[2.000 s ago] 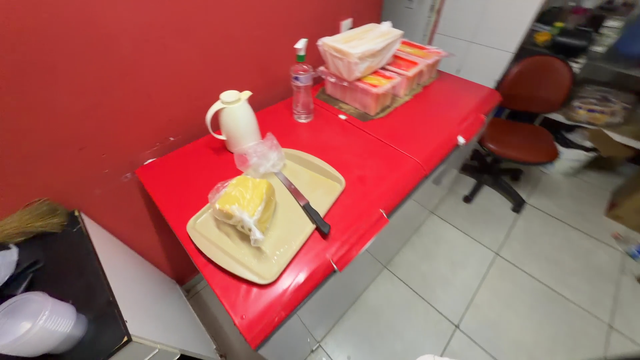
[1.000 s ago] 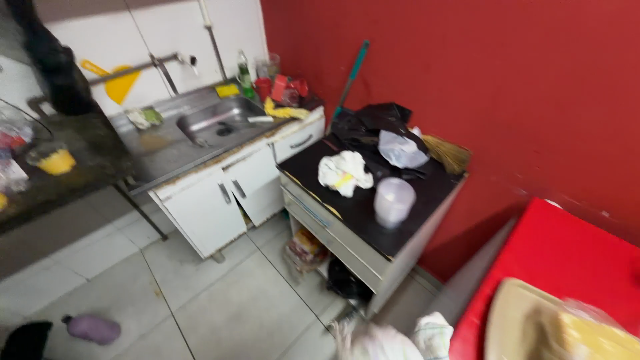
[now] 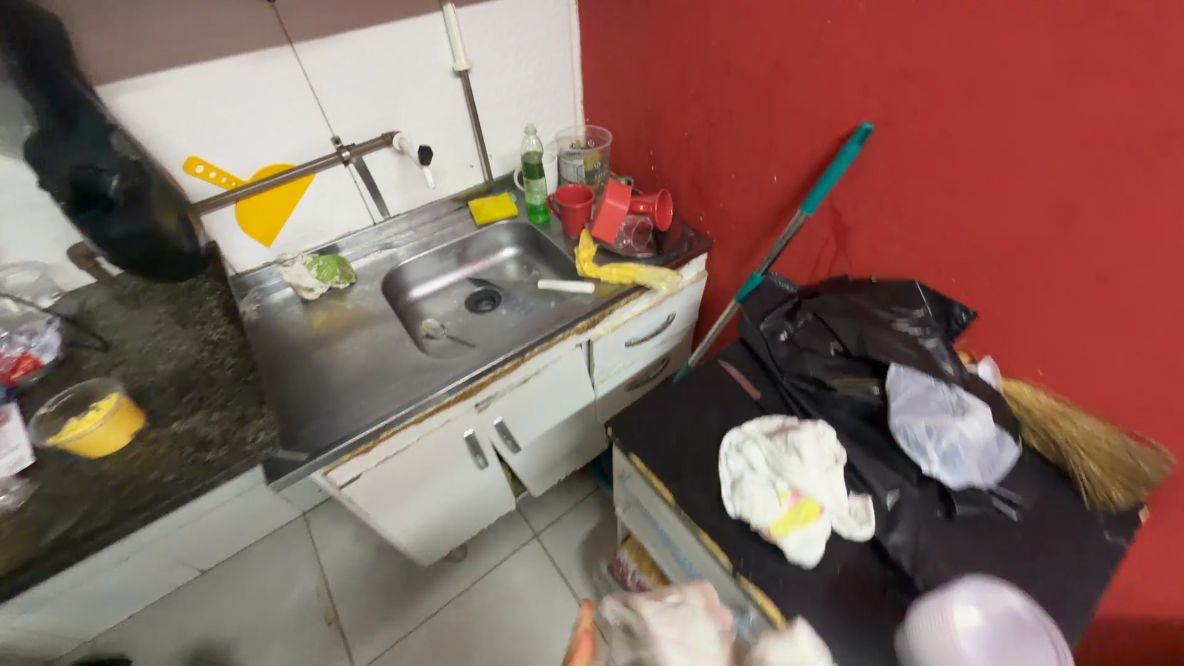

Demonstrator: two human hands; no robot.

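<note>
At the bottom edge, blurred fingers of what looks like my left hand (image 3: 581, 636) rest against a crumpled whitish cloth (image 3: 668, 624). The rest of that hand is cut off or covered. My right hand does not show. Just beyond the cloth is a black-topped cabinet (image 3: 666, 444) with a stained white cloth (image 3: 786, 481), a crumpled black plastic bag (image 3: 851, 324), a whitish plastic bag (image 3: 948, 430) and stacked translucent plastic containers (image 3: 985, 624). Farther off, a steel sink (image 3: 462, 277) holds a spoon and a white strip-like object.
A yellow sponge (image 3: 493, 209), green detergent bottle (image 3: 534, 176), red mug (image 3: 573, 209) and yellow cloth (image 3: 620, 268) lie around the sink. A teal-handled pole (image 3: 795, 222) leans by the red wall. Straw bristles (image 3: 1082, 444) overhang the cabinet. A yellow-filled tub (image 3: 90, 421) sits on the dark counter (image 3: 185, 370).
The view has swung far left, from the red table with its tray and knife to the sink. Fingers now show beside the whitish cloth at the bottom.
</note>
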